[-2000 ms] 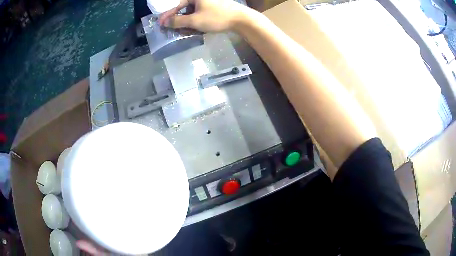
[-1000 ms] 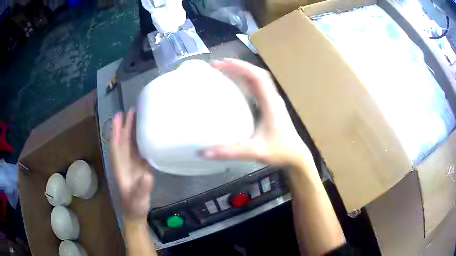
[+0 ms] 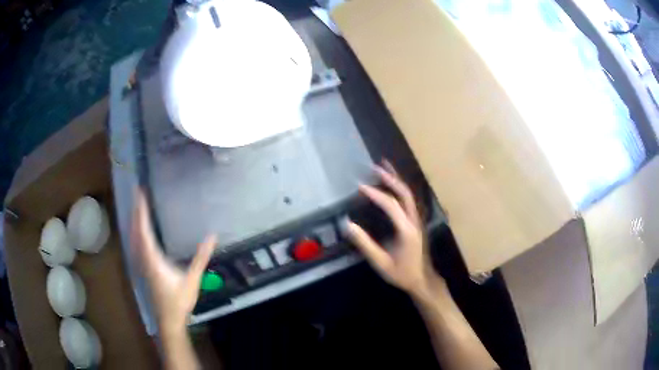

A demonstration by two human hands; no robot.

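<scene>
A white plastic housing [image 3: 238,79] sits at the rear of the machine's grey base plate [image 3: 246,195], over the fixture, with a dark slot at its top. Its shell hides the fixture and most of the clamp bars; part of the right clamp bar [image 3: 324,81] shows. My left hand [image 3: 170,278] is empty, fingers apart, beside the left green button [image 3: 211,281]. My right hand [image 3: 396,238] is empty, fingers spread, over the right end of the black front panel, where it hides any button. Both hands are slightly blurred.
A red button [image 3: 306,249] is mid-panel. An open carton [image 3: 108,303] with several white shells [image 3: 66,291] stands left of the machine. An open carton [image 3: 462,144] with shiny film-covered contents stands right, its flap close to the machine. Green floor shows at upper left.
The housing has gone from my left hand, then both hands, to the rear of the plate. Both hands have let go and moved down to the front panel. The view has shifted.
</scene>
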